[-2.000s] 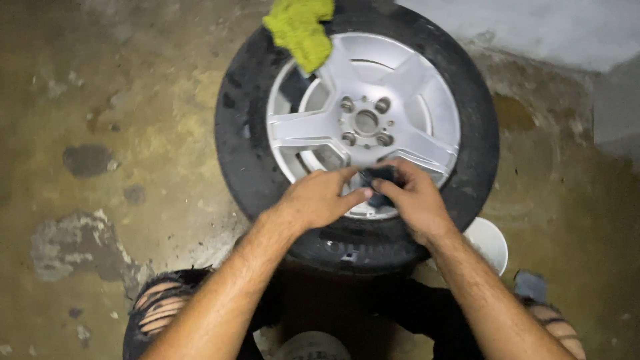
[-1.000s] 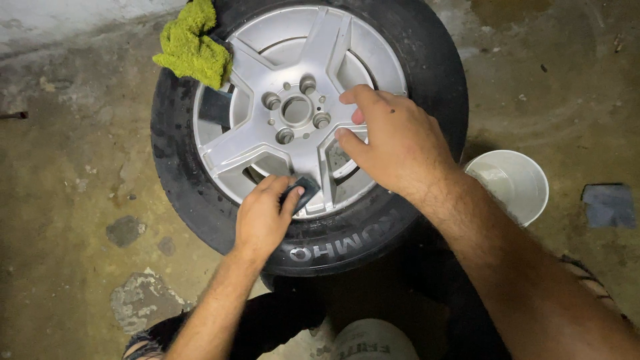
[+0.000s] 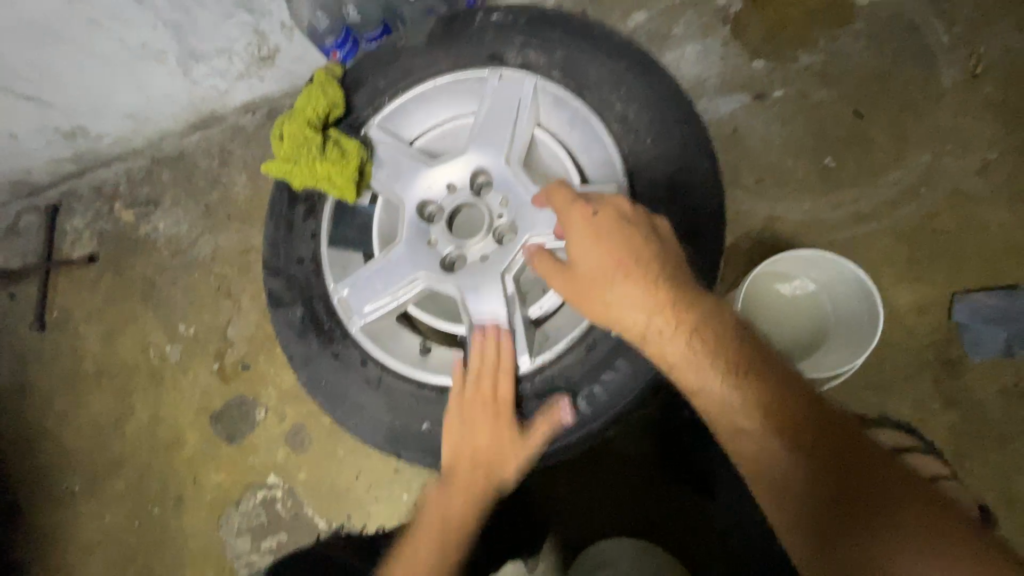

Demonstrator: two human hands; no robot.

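A silver alloy wheel rim (image 3: 488, 160), inside a black tyre (image 3: 672, 136), lies face up below me. My left hand (image 3: 488, 408) is flat over the lower spoke, fingertips on the metal and thumb spread; whether a pad lies under the fingers cannot be told. Over the right spoke, my right hand (image 3: 616, 256) has its thumb and forefinger apart, with nothing seen between them. A yellow-green cloth (image 3: 320, 148) drapes over the tyre's upper left edge. Below it, a dark rectangular piece (image 3: 352, 226) sits at the rim's left opening.
A white bucket (image 3: 868, 320) holding liquid stands right of the tyre, with a dark grey sheet (image 3: 990, 322) on the floor beyond. A cross-shaped lug wrench (image 3: 48, 264) lies at the left. Plastic bottles (image 3: 344, 40) stand behind, near a pale wall (image 3: 120, 72).
My left hand has gone from gripping a small dark pad to lying flat on the lower spoke. My right hand has left the pad and moved to the right spoke. The view has shifted.
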